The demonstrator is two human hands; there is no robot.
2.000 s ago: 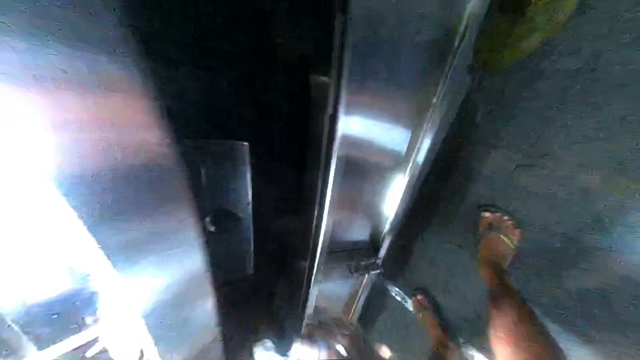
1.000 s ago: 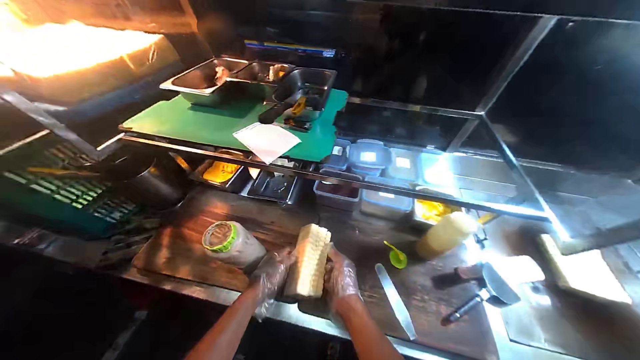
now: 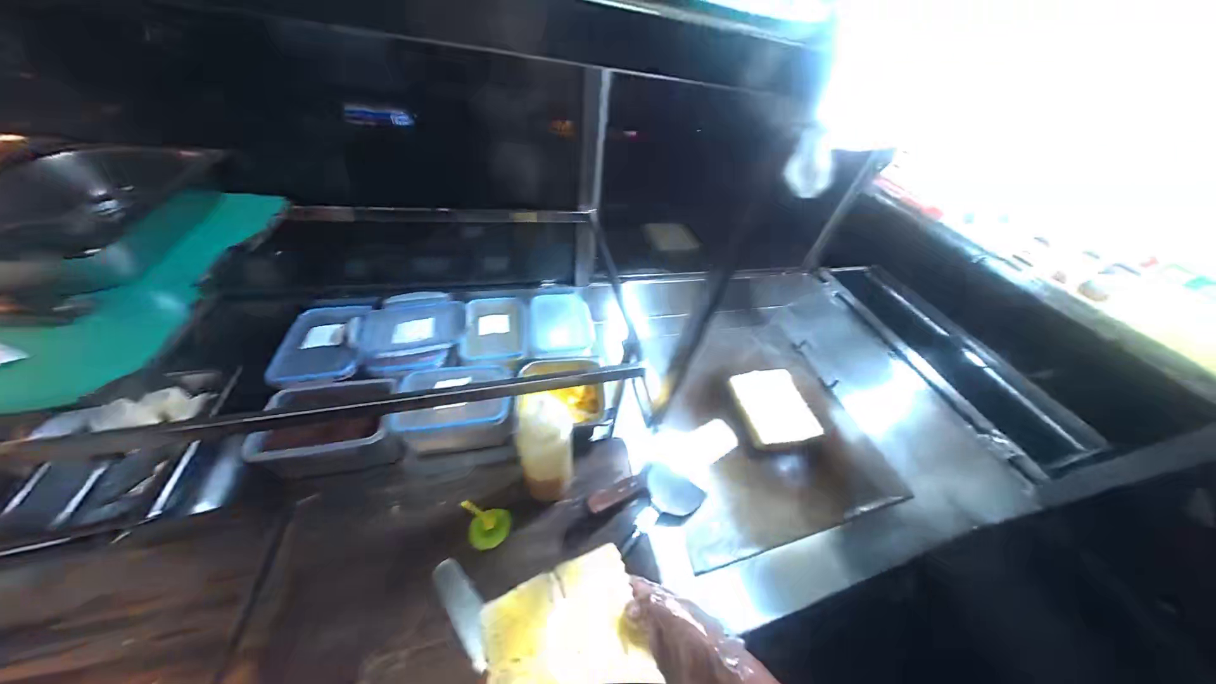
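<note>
My right hand (image 3: 692, 638), in a clear plastic glove, grips the right edge of a pale yellow slab of bread (image 3: 570, 622) at the bottom of the view. My left hand is out of sight. Left of the bread lies a spatula blade (image 3: 460, 608). Above it are a green lid with a spout (image 3: 489, 528) and a squeeze bottle (image 3: 545, 451). A metal scraper (image 3: 675, 490) lies at the edge of the griddle plate (image 3: 798, 503), on which another bread slab (image 3: 775, 408) rests.
Lidded plastic containers (image 3: 411, 326) stand behind a metal rail (image 3: 332, 410). An open tub (image 3: 328, 432) sits among them. A green cutting board (image 3: 161, 285) lies on the shelf at left. A metal post (image 3: 593, 161) rises at the back; bright light washes out the upper right.
The view has swung right, toward the griddle. One second ago both gloved hands were around the bread at the board; now only the right is visible, on a wide pale slab.
</note>
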